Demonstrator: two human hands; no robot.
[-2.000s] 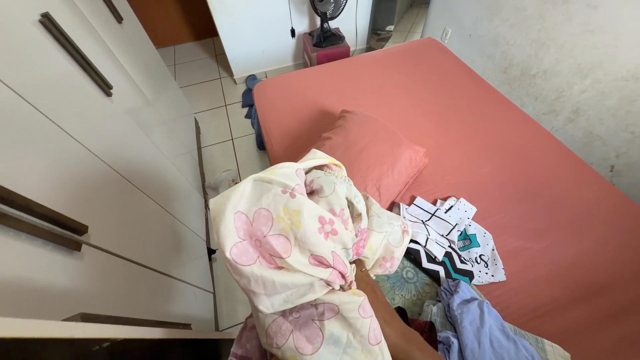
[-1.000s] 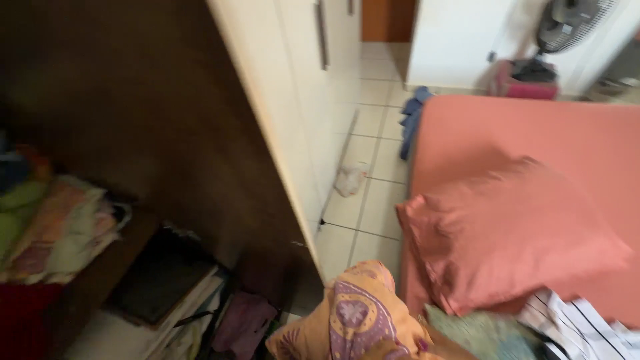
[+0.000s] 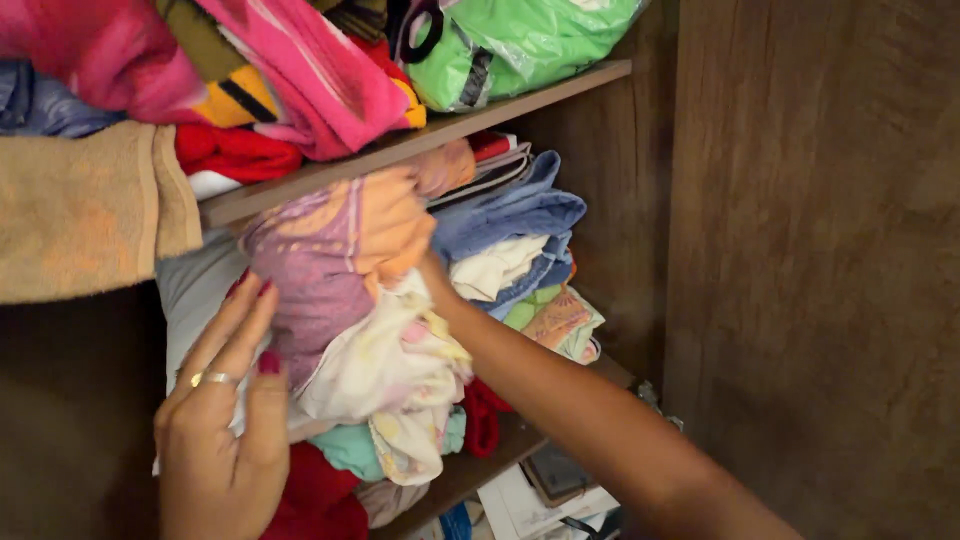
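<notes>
An orange and purple patterned cloth lies on a stack inside a wardrobe compartment, below a shelf board. Under it is a white floral cloth with pink and yellow marks. At the left of the stack, my left hand has its fingers extended and apart, beside the purple part of the cloth and a pale cloth. My right hand reaches in from the lower right; its fingers are hidden behind the orange cloth, so its hold cannot be told.
Folded jeans stand right of the stack. The shelf board above bears pink towels and a green plastic-wrapped package. A beige towel hangs over at the left. Papers lie lower down; a brown wooden panel is at the right.
The view has turned from the bed to the wardrobe's inside. The orange patterned cloth, in front of the bed a second ago, is now in the compartment. My left hand has come into view.
</notes>
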